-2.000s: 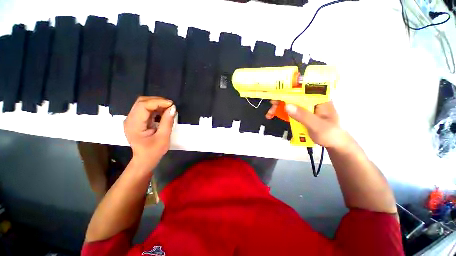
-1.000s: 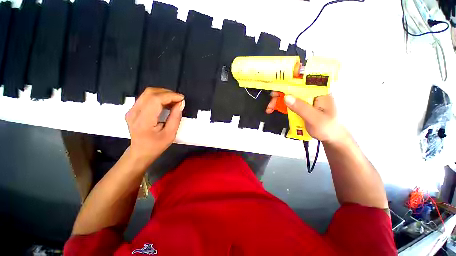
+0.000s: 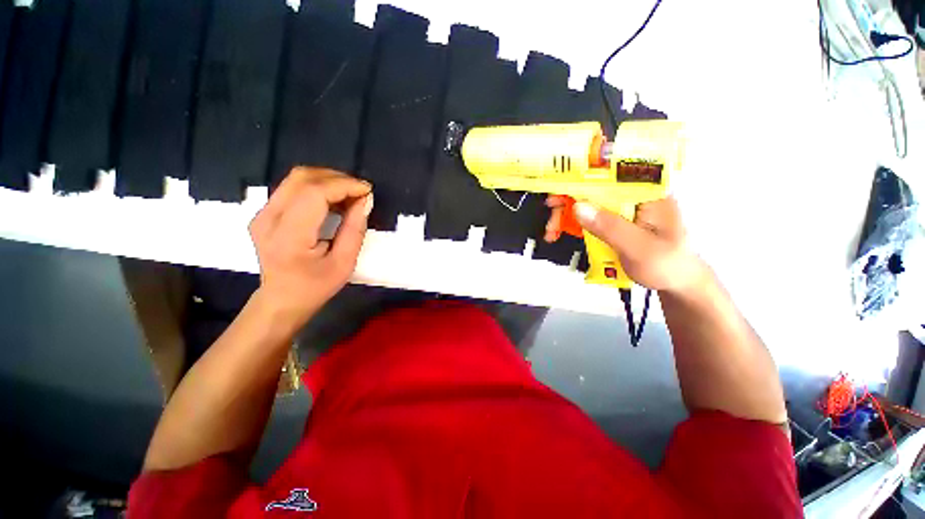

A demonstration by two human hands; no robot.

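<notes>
My right hand holds the yellow hot glue gun level, fingers at its orange-red trigger. Its nozzle end points left at a small grey shiny patch on one black fabric piece. The black fabric pieces lie overlapped in a row across the white table. My left hand hovers at the row's near edge, thumb and index fingertips pinched together; whether something tiny is between them cannot be told. A thin wire stand hangs under the gun's barrel.
The gun's black cord runs over the white tabletop to the far side. A crumpled clear plastic bag lies at the right end. Orange-red strands and clutter are at lower right. A brown box stands below the table edge.
The view has shifted, so the row of pieces sits higher and further left. The patch by the nozzle looks more mottled than before. Both hands keep nearly the same pose.
</notes>
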